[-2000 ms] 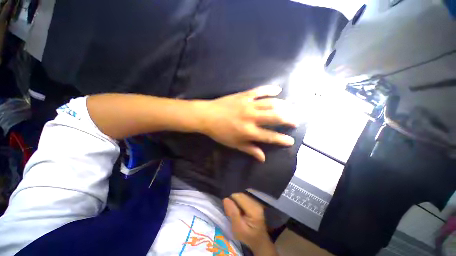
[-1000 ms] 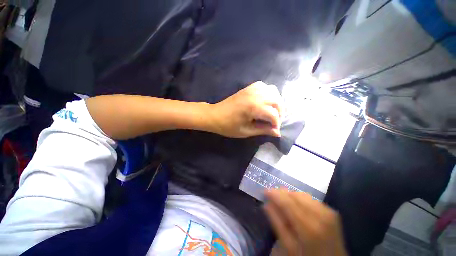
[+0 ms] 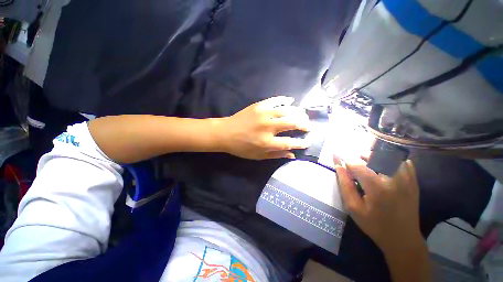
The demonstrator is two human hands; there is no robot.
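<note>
The black garment piece [image 3: 237, 71] spreads over the bed left of the needle and down towards my lap, with a seam line running through it. My left hand [image 3: 267, 131] lies on it, palm down with fingers apart, fingertips close to the bright needle area. My right hand [image 3: 380, 201] is over the edge of the black cut panel [image 3: 447, 184], fingertips just below the needle area. Whether its fingertips pinch cloth cannot be told. Glare hides the needle and most of the presser foot.
The white machine head [image 3: 435, 66] with a blue stripe fills the upper right. A printed ruler scale [image 3: 300, 206] runs along the bed's front edge. A blue rim [image 3: 144, 184] shows beside my left arm. Something pink [image 3: 485, 242] is at the right edge.
My left hand has opened from a curled shape and lies flatter. My right hand has moved up and right from the ruler edge to the needle area. The machine head fills more of the view.
</note>
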